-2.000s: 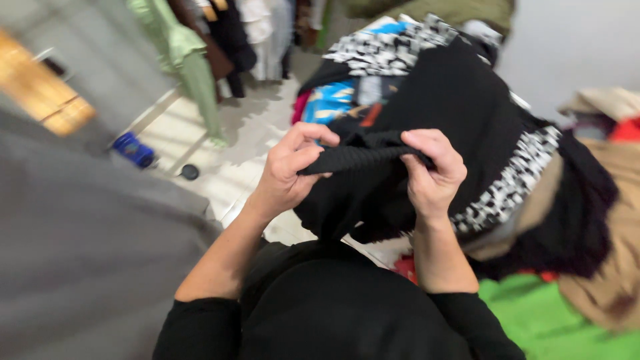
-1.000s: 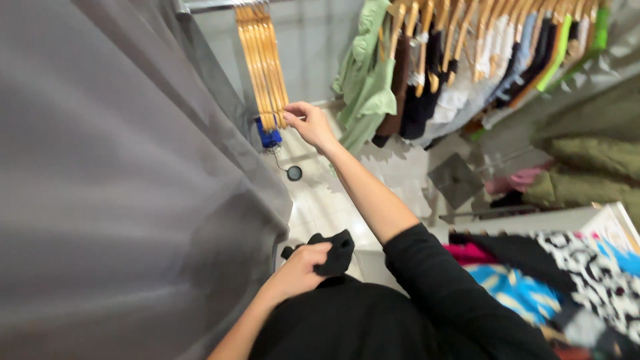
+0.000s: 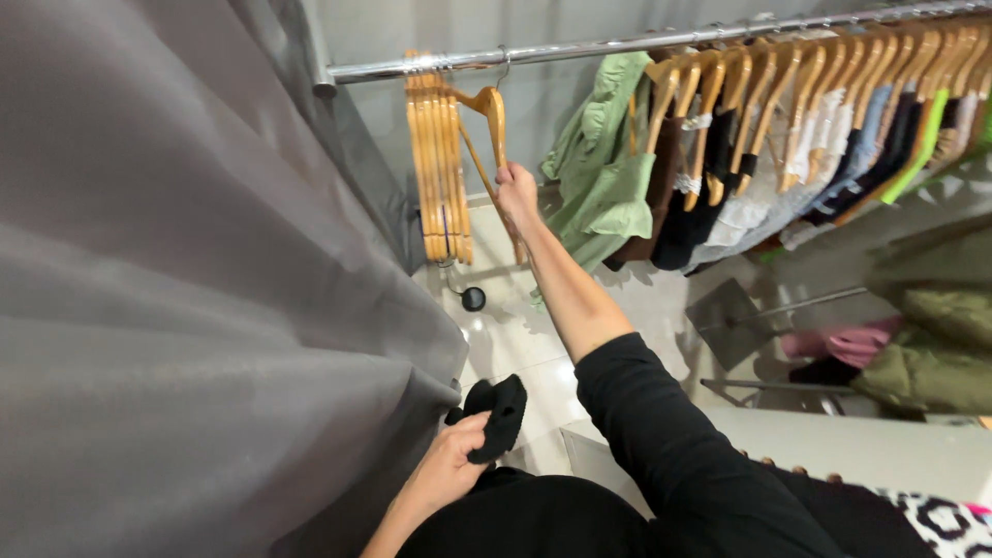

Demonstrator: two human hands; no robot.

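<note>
My left hand [image 3: 449, 459] holds a bunched black knit garment [image 3: 502, 418] low in front of me, beside the grey curtain. My right arm reaches up and forward, and my right hand [image 3: 517, 191] is closed on the end of a wooden clothes hanger [image 3: 493, 116]. That hanger's hook is on the chrome rail [image 3: 589, 50], a little to the right of a tight bunch of empty wooden hangers [image 3: 439, 170].
A grey curtain [image 3: 201, 310] fills the left. Green garments [image 3: 612, 170] and other clothes hang right of my hand. A black disc [image 3: 473, 299] is below the hangers. At lower right are a white table [image 3: 852, 442] and olive clothing [image 3: 930, 333].
The view has swung from the clothes pile to the rail. Both hands held the black garment; then my right hand let go, reached to the hanger bunch, and now grips a hanger apart from it.
</note>
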